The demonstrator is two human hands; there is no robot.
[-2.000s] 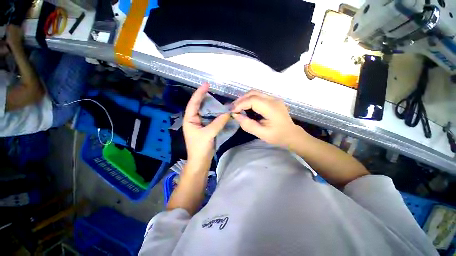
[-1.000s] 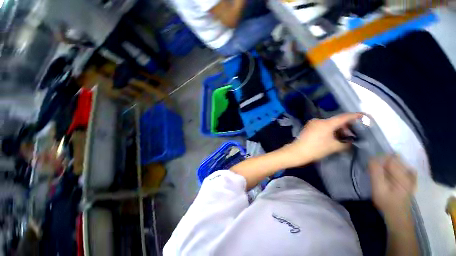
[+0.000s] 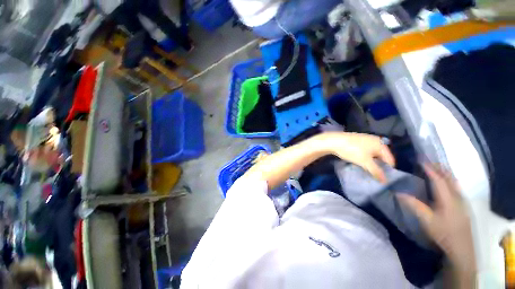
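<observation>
A grey collar piece (image 3: 404,195) lies over my lap below the table edge, with black cloth beneath and beside it. My left hand (image 3: 367,153) is on the piece's upper left part, fingers bent down onto it. My right hand (image 3: 443,209) is blurred, with its fingers against the piece's right side. Both hands seem to hold the piece. The stack of black collars (image 3: 480,113) with thin grey edge lines lies on the white table at the right, cut off by the frame edge.
An orange band (image 3: 435,40) crosses the table beside a blue strip. Blue baskets stand on the floor at the left, one with a bright green item (image 3: 249,104). A blue perforated board (image 3: 302,121) carries black pieces. Another person's white sleeve and blue-clad leg show at the top.
The view has turned left since two seconds ago, showing more floor. The grey piece is now spread wider between my hands. My left hand has moved from the table edge down onto it.
</observation>
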